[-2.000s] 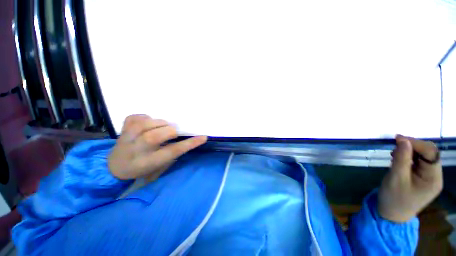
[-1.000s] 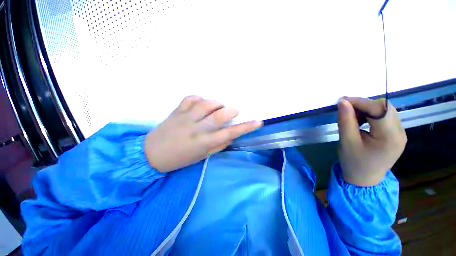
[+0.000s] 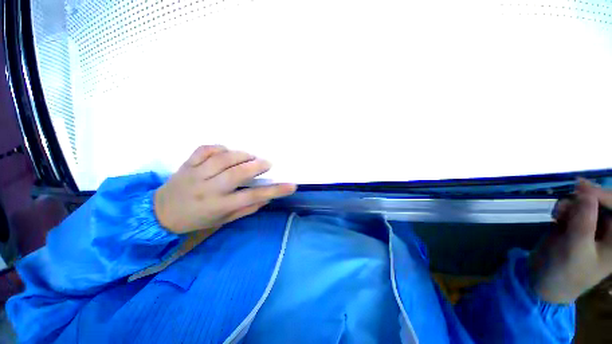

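A large bright white panel (image 3: pixel 376 94), with rows of small dots at its top left and top right, lies in front of me. A thin black edge strip (image 3: pixel 402 184) runs along its near edge. My left hand (image 3: pixel 213 189) rests on the near edge left of centre, its fingers extended and touching the strip. My right hand (image 3: pixel 580 235) is at the far right, partly cut off by the picture's rim and blurred, its fingers closed around the strip at the edge. The strip's loose end is not visible.
A silver conveyor side rail (image 3: pixel 470 209) runs just below the panel, close to my body. Curved metal rollers (image 3: pixel 33 101) show at the left. My blue smock fills the bottom centre.
My right hand has moved right along the near edge, away from my left hand. The loose black strip end that crossed the panel is no longer seen. The view has shifted.
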